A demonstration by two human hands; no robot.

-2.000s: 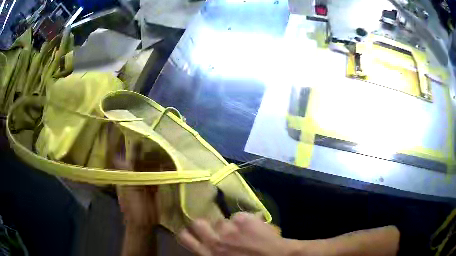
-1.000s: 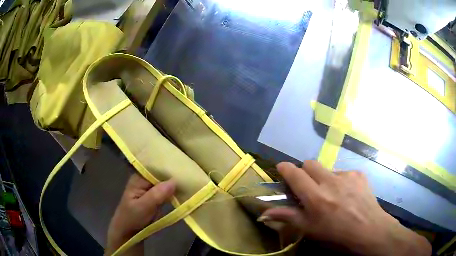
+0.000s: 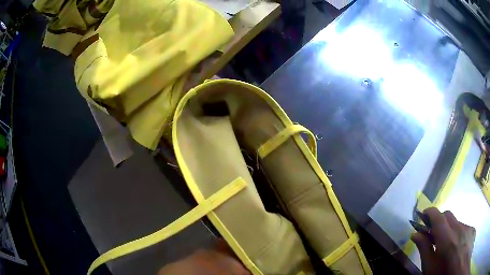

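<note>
A yellow bag body [image 3: 207,145] lies mouth up in front of me, tan inside, with thin yellow edge binding. A yellow strap [image 3: 161,231] crosses its left rim and hangs out to the lower left. Another strap loops over the right rim. A small dark brown patch [image 3: 215,108] shows inside the far end. My left hand [image 3: 207,264] is blurred and cut off by the bottom edge, at the bag's near left rim; its grip is hidden. My right hand [image 3: 448,241] is right of the bag, over the plate, holding dark thread snips [image 3: 420,223] with the blades pointing left.
A yellow heap of bags [image 3: 156,53] lies at the upper left beside a brown board edge. The shiny metal table [image 3: 344,107] is on the right. A pale plate [image 3: 397,198] with yellow tape lies at the far right, partly out of view.
The view has shifted left. My right hand has moved away from the bag to the right with the snips. My left hand is lower and mostly out of the picture.
</note>
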